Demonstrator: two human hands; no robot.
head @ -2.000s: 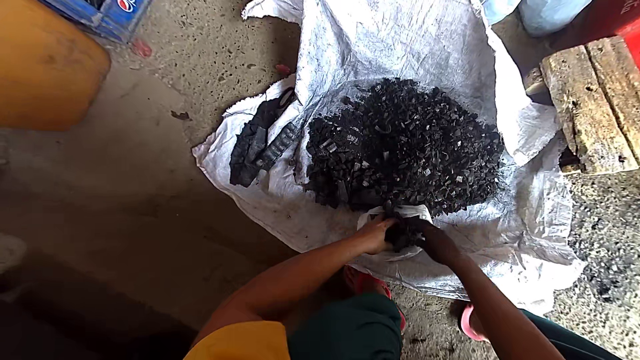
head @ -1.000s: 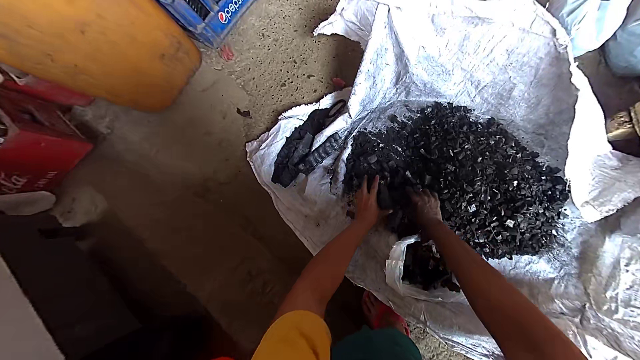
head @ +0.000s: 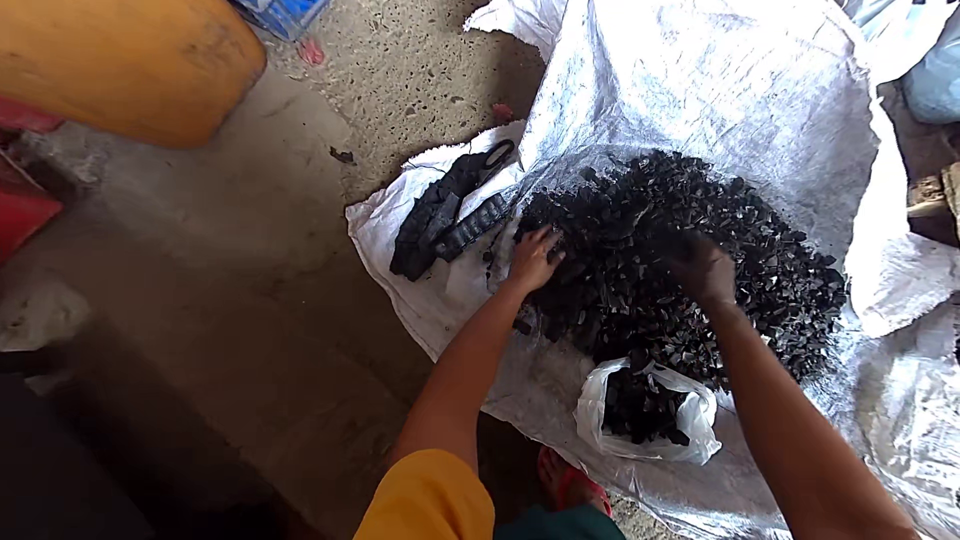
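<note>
A wide heap of broken charcoal (head: 780, 285) lies on a spread white woven sack (head: 720, 82). My left hand (head: 535, 259) rests at the heap's left edge, fingers spread on the pieces. Over the middle of the heap is my right hand (head: 703, 268), blurred and dark with soot; its fingertips are hidden against the charcoal, so I cannot tell if it holds any. Below the hands, a white plastic bag (head: 701, 420) stands with its mouth open and charcoal pieces (head: 645, 409) inside. Larger black charcoal pieces (head: 427, 229) lie on the sack left of the heap.
An orange-yellow container (head: 127, 67) is at the upper left, beside a blue plastic crate (head: 289, 15). A red object (head: 22, 206) stands at the left edge. Light-blue bags (head: 937, 82) are at the upper right. A foot in a red sandal (head: 574, 484) is near the sack's lower edge.
My hands were together at the white bag two seconds ago. Both have since moved up onto the heap and are now farther apart. The bag's mouth is in fuller sight. The view has shifted left.
</note>
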